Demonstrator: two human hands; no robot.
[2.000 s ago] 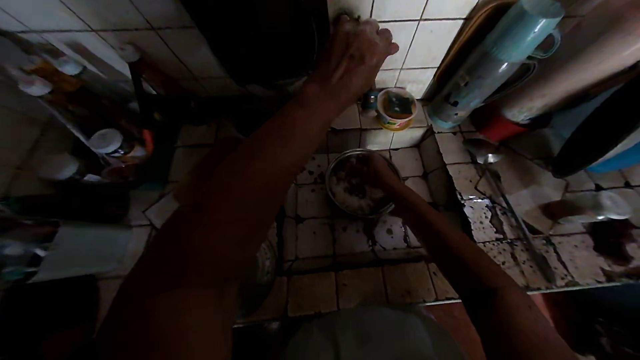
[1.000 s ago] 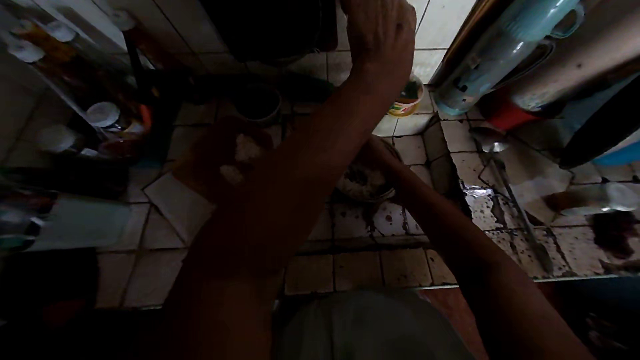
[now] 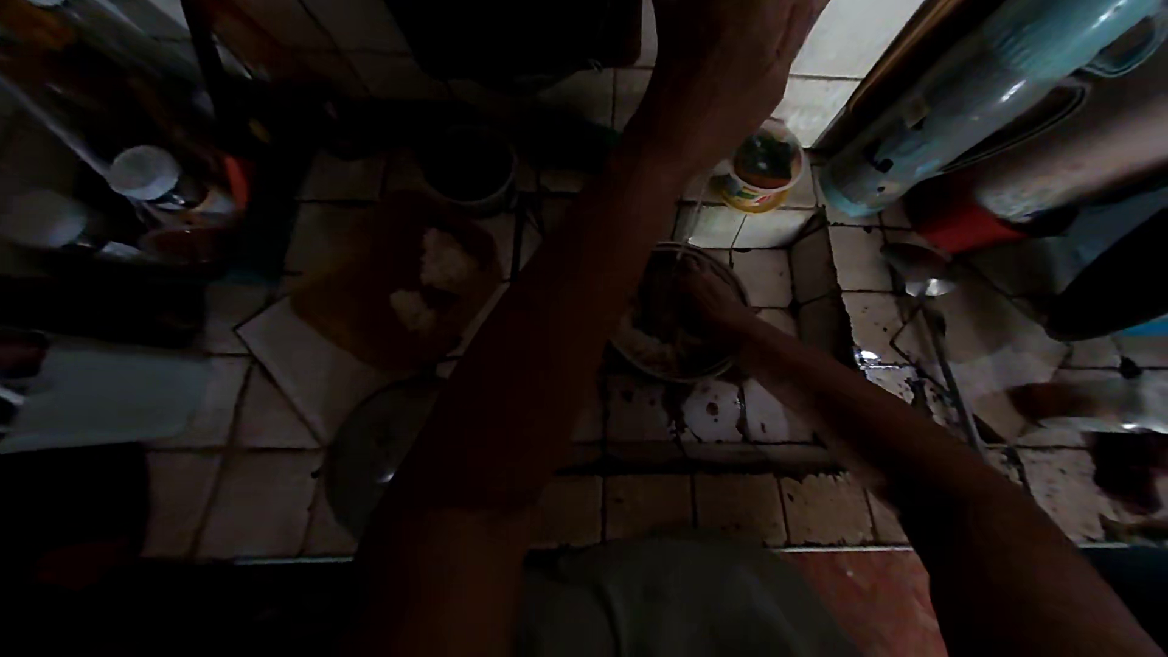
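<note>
My left hand point(image 3: 744, 50) is raised near the tiled wall at the top edge of the view, with its fingers cut off, so what it touches is hidden. My right hand point(image 3: 707, 297) is inside a round metal bowl point(image 3: 671, 374) in the sunken tiled basin. Pale, wet-looking food lies around the fingers, which are too dark to make out. A thin, clear stream, seemingly water, runs down into the bowl beside this hand. Behind the bowl, a plastic tub point(image 3: 765, 173) with dark green and reddish contents stands near the wall.
On the left, an orange-brown dish or board point(image 3: 356, 319) holds white clumps, near a dark pot point(image 3: 470, 173) and a round metal lid point(image 3: 360, 456). A light blue flask point(image 3: 949, 119) leans at the right, by a ladle point(image 3: 949, 365). Bottles point(image 3: 146, 173) crowd the far left.
A thin stream into the bowl shows now. White clumps on the left, hidden by my left arm at first, have come into sight. My right hand stays in the bowl. The view has shifted somewhat.
</note>
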